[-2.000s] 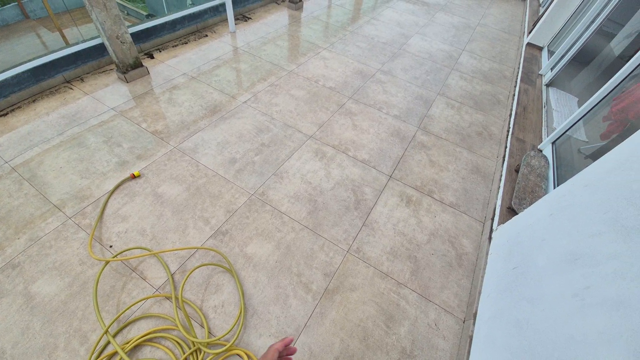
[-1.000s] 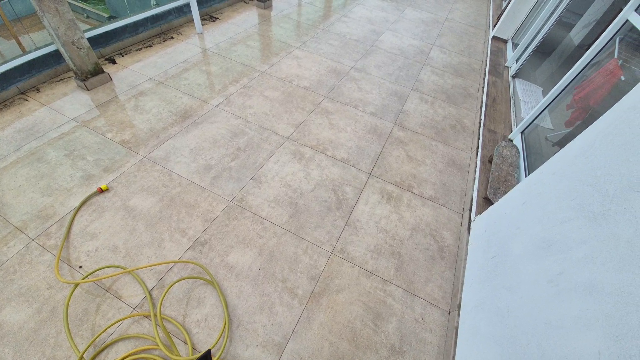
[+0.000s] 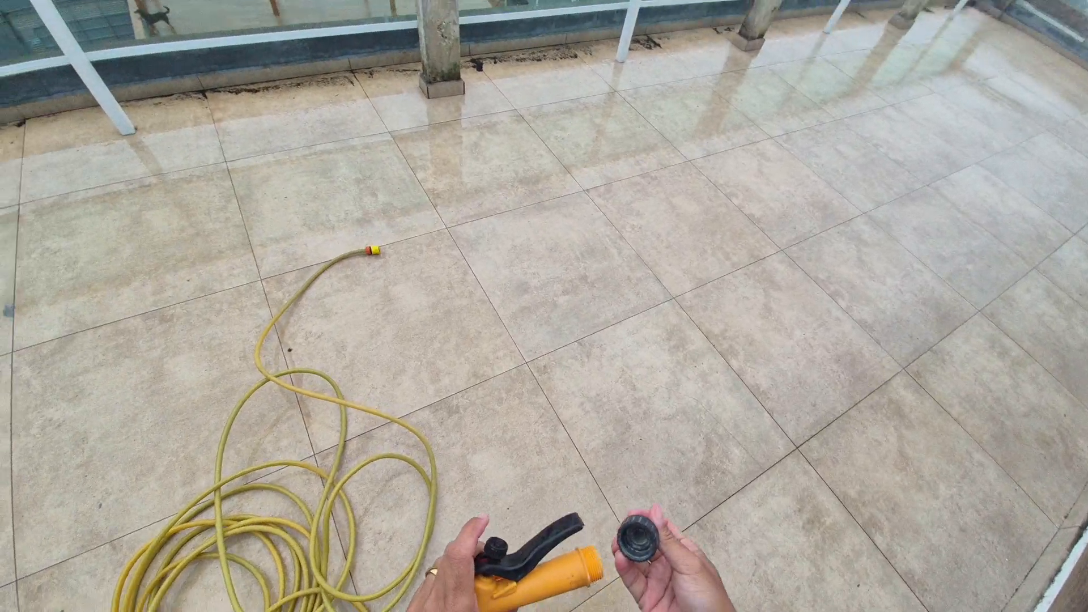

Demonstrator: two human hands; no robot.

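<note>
An orange hose spray gun [image 3: 540, 581] with a black trigger lever lies in my left hand [image 3: 452, 571], at the bottom centre of the head view. Its threaded end points right, toward my right hand [image 3: 673, 568]. Between the fingers of that hand is a round black threaded cap or connector [image 3: 638, 538], its hollow side facing up. Cap and gun are a short gap apart. Beyond my left hand, a yellow garden hose [image 3: 337, 491] lies in loose coils on the tiles, its end fitted with a yellow and orange connector [image 3: 372, 251].
Large beige floor tiles [image 3: 586, 255], wet and shiny toward the far side, cover the terrace. Along the far edge run a low kerb [image 3: 280, 64], glass panels, slanted white posts [image 3: 628, 32] and stone-like pillars [image 3: 440, 42]. A dog [image 3: 153, 17] shows beyond the glass.
Both hands have come into view with the spray gun and the black cap; earlier frames show at most some fingertips and a small dark part. The view has turned left.
</note>
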